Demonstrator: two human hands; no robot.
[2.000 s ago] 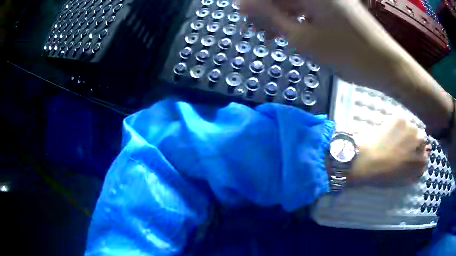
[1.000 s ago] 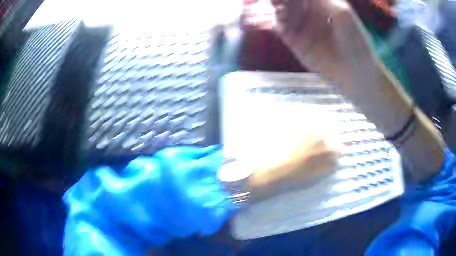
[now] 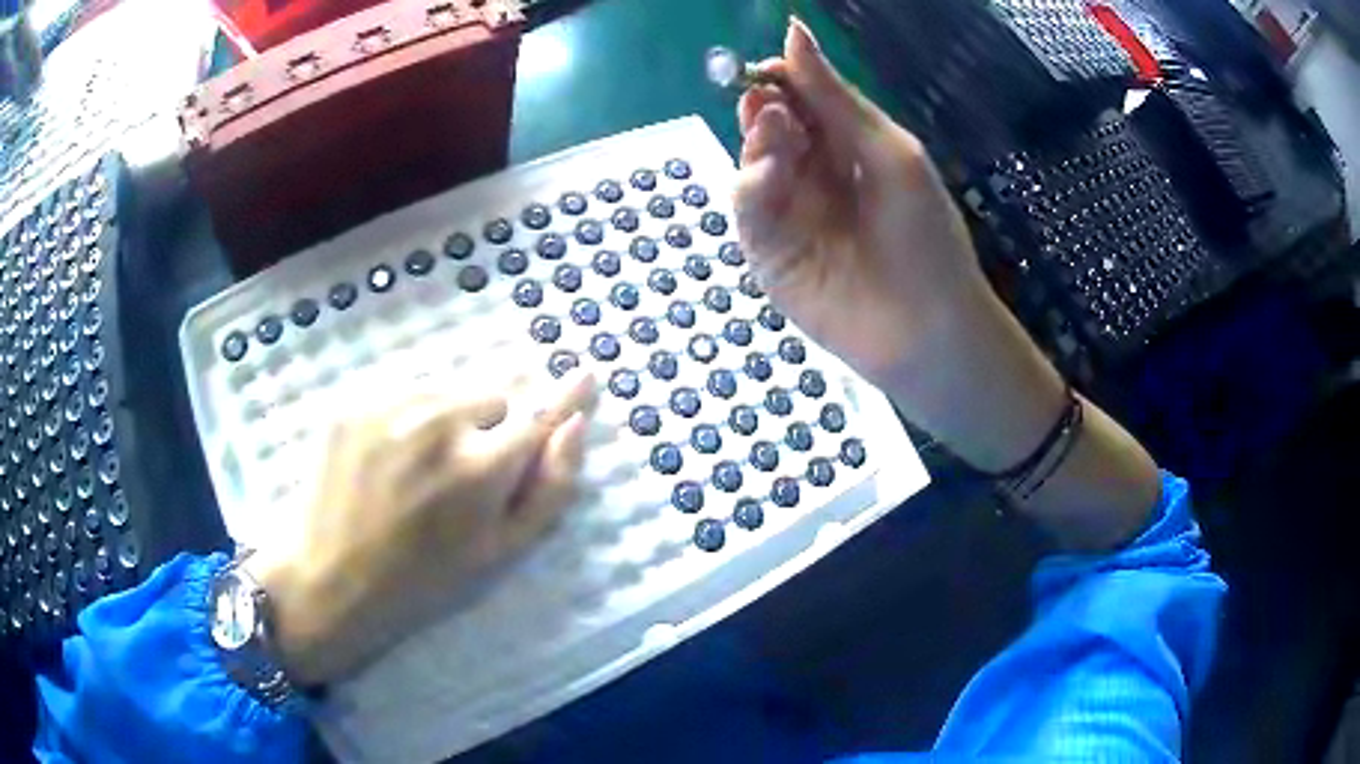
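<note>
The white blister tray (image 3: 656,639) lies tilted in front of me, with rows of small dark round parts (image 3: 685,403) filling its right side and a line along its back edge. My left hand (image 3: 425,515) rests over the tray's left-middle pockets, fingertips just in front of one round part (image 3: 564,363); whether it holds anything is hidden. My right hand (image 3: 850,224) is raised above the tray's back right, thumb and fingers pinching a thin brass-coloured piece with a shiny round thing (image 3: 723,66) at its end.
A red-brown block (image 3: 358,135) stands behind the white tray, small metal pieces on top. A black tray of silvery round parts (image 3: 60,403) is at far left. Black parts trays (image 3: 1111,217) stand at right, with a red item (image 3: 1126,42) among them. Green mat (image 3: 627,67) shows behind.
The view has swung right, so the white tray is now central. My right hand now shows raised with a small shiny piece in its fingertips; my left hand stays over the tray.
</note>
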